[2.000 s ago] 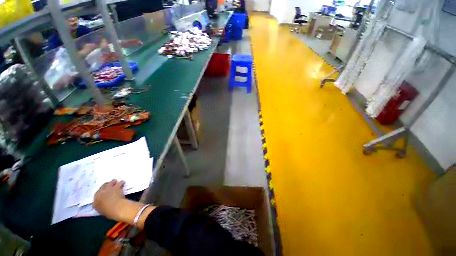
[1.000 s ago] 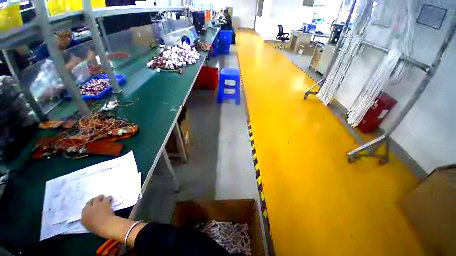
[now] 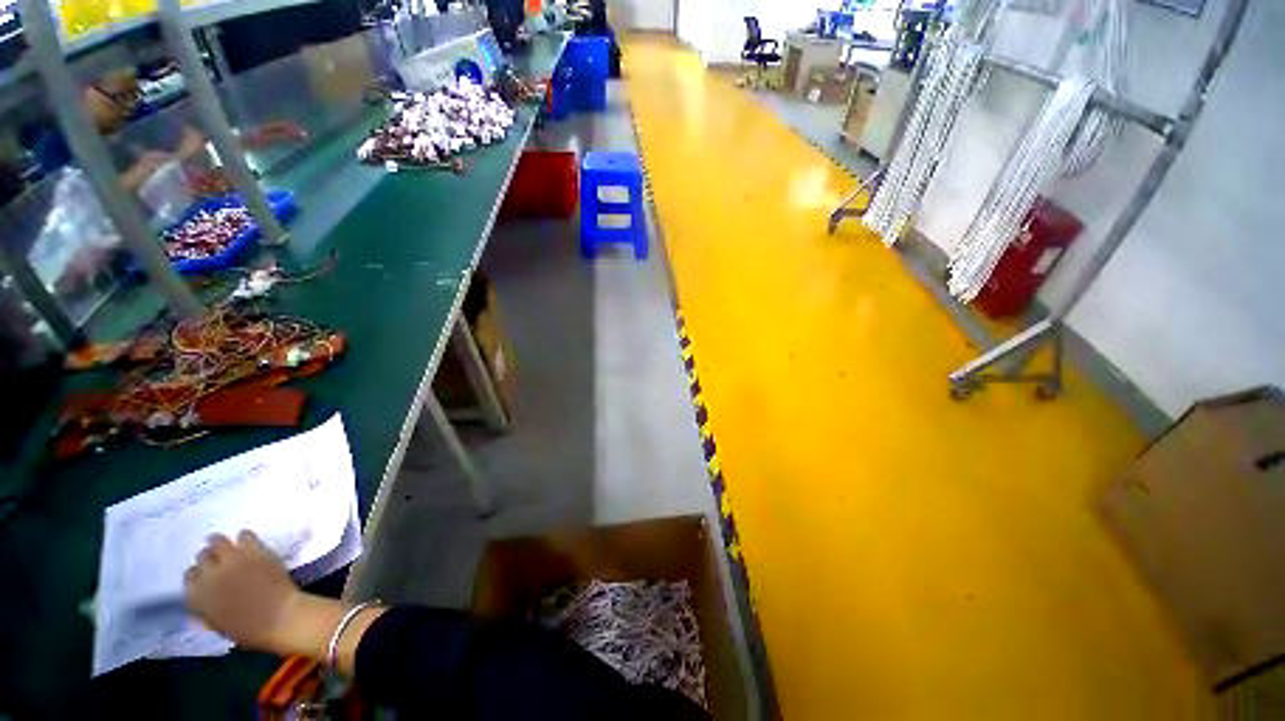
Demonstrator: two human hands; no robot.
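Note:
White paper sheets (image 3: 289, 486) with printed text lie overlapping on the dark green bench mat (image 3: 369, 303) at the lower left. My right hand (image 3: 243, 592), with a bracelet at the wrist, lies over the lower middle of the sheets. Its fingers are curled and partly blurred; whether they pinch a sheet cannot be told. The right edge of the sheets is slightly curved near the bench edge. My left hand is not in view.
Orange-brown boards with wires (image 3: 212, 380) lie beyond the papers. A white cable pile (image 3: 444, 124) and a blue tray (image 3: 212, 233) are farther along. A cardboard box of white leads (image 3: 620, 634) stands below my forearm. A blue stool (image 3: 613, 204) stands beside the yellow walkway (image 3: 846, 465).
The view has shifted, and the bench appears farther left. My right hand has moved left across the papers, and the sheets' right edge looks more curved.

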